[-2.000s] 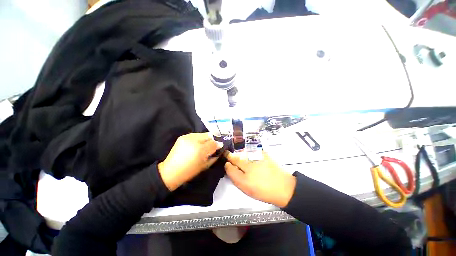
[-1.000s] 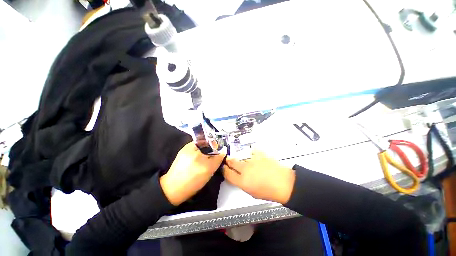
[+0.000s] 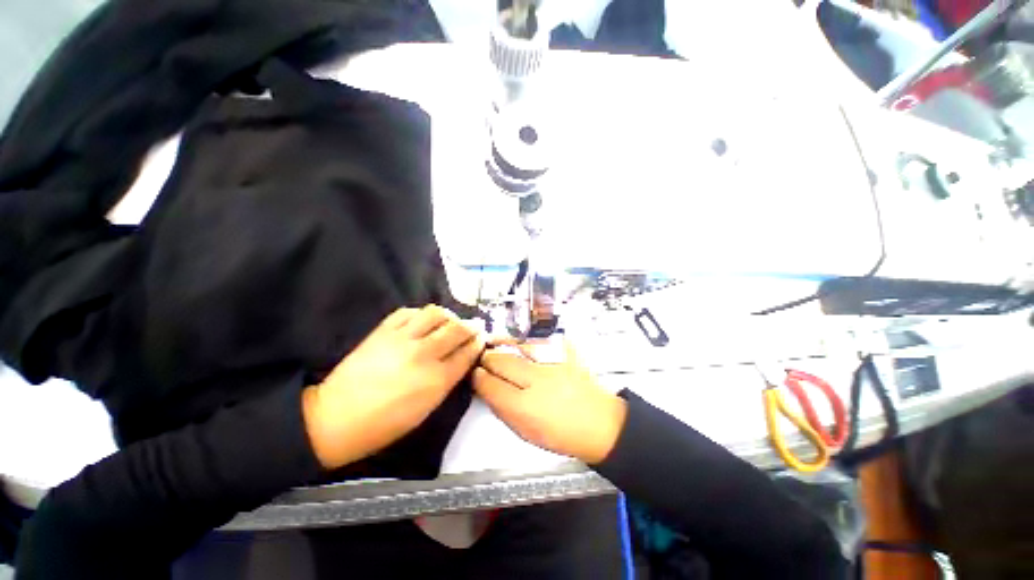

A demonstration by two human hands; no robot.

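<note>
The black garment piece [image 3: 284, 238] lies flat and bunched left of the needle on the white sewing machine bed. My left hand [image 3: 397, 380] lies on its right edge with fingers bent, pinching the fabric edge just left of the presser foot [image 3: 542, 308]. My right hand [image 3: 550, 399] is beside it, thumb and fingertips meeting the left fingertips at the same edge, just in front of the foot. The exact grip under the fingertips is hidden.
Thread snips [image 3: 651, 326] lie right of the needle. Scissors with red and yellow handles [image 3: 799, 425] and a black strap [image 3: 873, 402] are at the table's right. A ruler strip [image 3: 431, 499] runs along the front edge. The machine head [image 3: 680, 170] stands behind the hands.
The view has shifted and turned. Both hands remain together at the fabric edge, and the fingertips now show slightly left of the presser foot.
</note>
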